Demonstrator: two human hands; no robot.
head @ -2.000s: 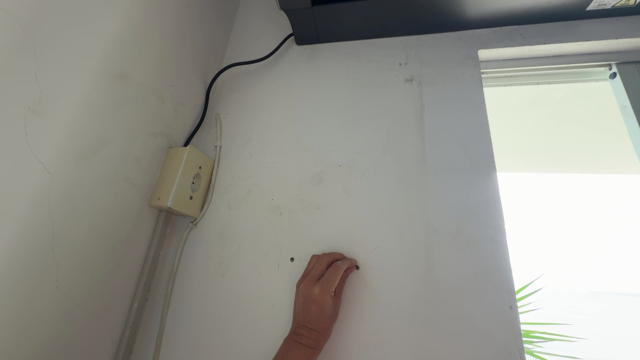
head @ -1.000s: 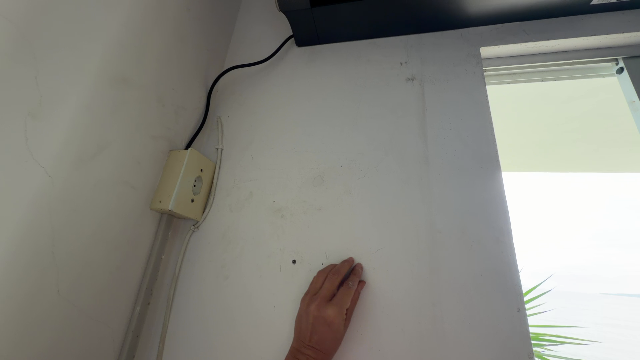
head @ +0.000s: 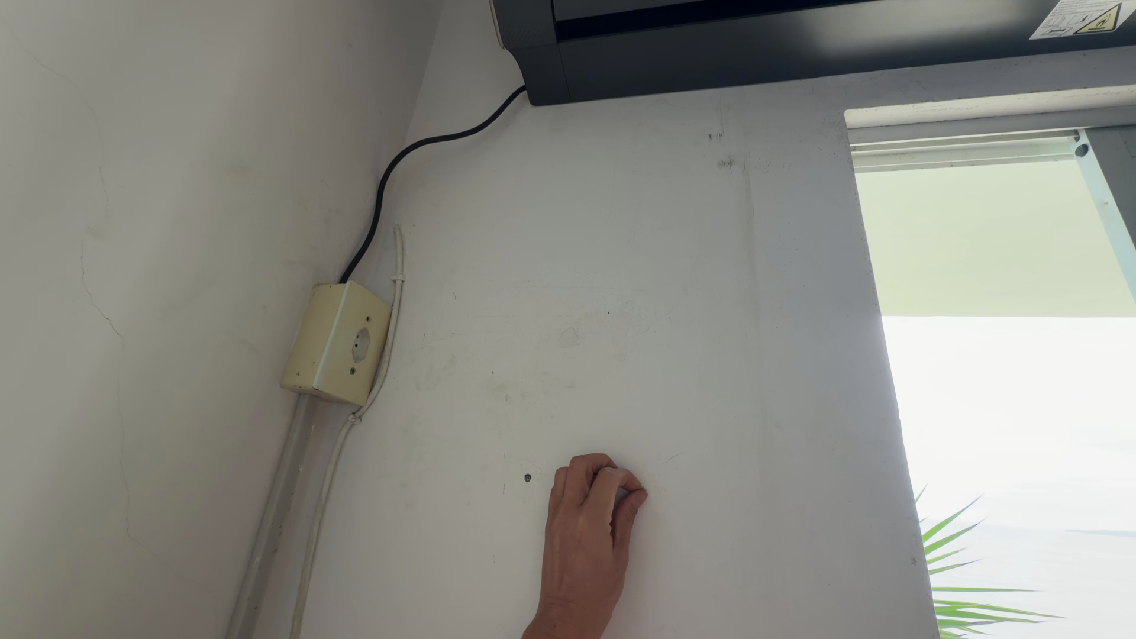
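Note:
My left hand [head: 590, 532] reaches up from the bottom of the head view against the white wall [head: 621, 248], its back toward me. The tips of the thumb and index finger are pinched together at the wall surface, and the other fingers are curled. Whatever may be between the fingertips is hidden. Just left of the hand, the wall has a small dark hole [head: 527, 477], possibly with a plug or screw in it. My right hand is out of view.
A beige socket box [head: 342, 342] sits near the corner, above a conduit [head: 275, 524] and beside a white cable [head: 319, 524]. A black cord [head: 382, 186] runs from it to a dark wall-mounted unit [head: 710, 62], seemingly an air conditioner. A window [head: 1003, 240] is at right.
My left hand's fingers have shifted and bent at the same part of the wall. Two seconds ago a small dark spot showed at the fingertips; now it cannot be seen.

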